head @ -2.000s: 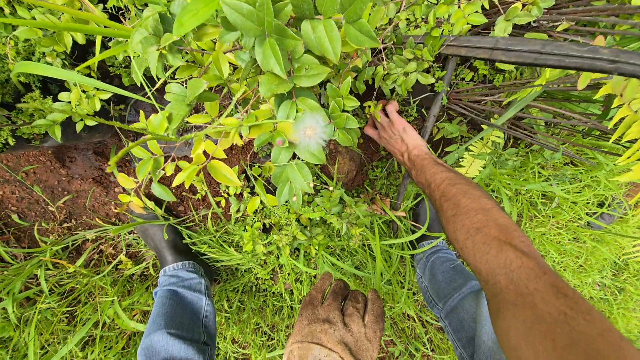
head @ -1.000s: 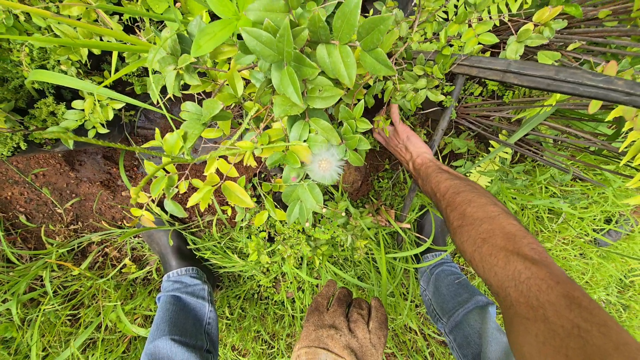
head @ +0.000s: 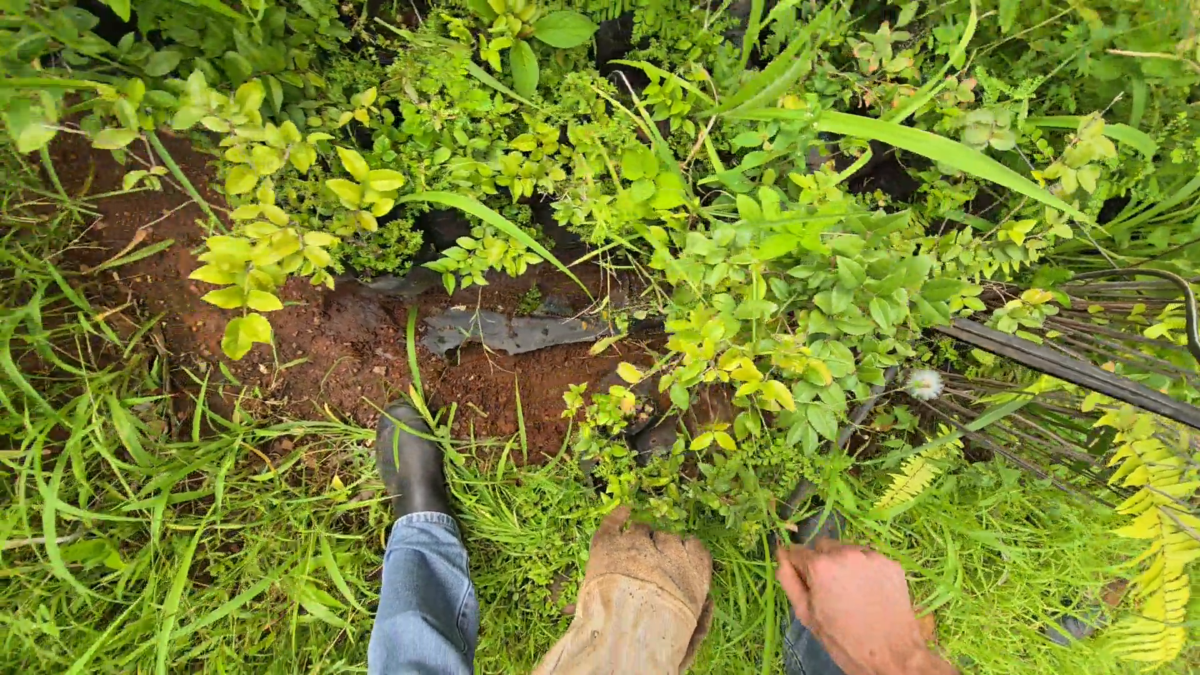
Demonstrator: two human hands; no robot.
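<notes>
My left hand, in a soiled tan leather work glove, reaches into low green leaves at the bottom centre, its fingertips partly hidden by the foliage. To its right my bare right hand has its fingers curled beside the grass; whether it grips a stem cannot be told. Just beyond both hands stands a leafy shrub with green and yellowish leaves. Near its base a piece of black plastic shows between the leaves. A white fluffy flower is at the shrub's right.
A black rubber boot stands on the grass at the edge of bare reddish soil. Torn black plastic film lies on that soil. A dark bar and long dry stalks lie at the right. Dense plants fill the far side.
My right hand has drawn back from the shrub's base toward my body, and now is beside my gloved left hand. The view has shifted to the left.
</notes>
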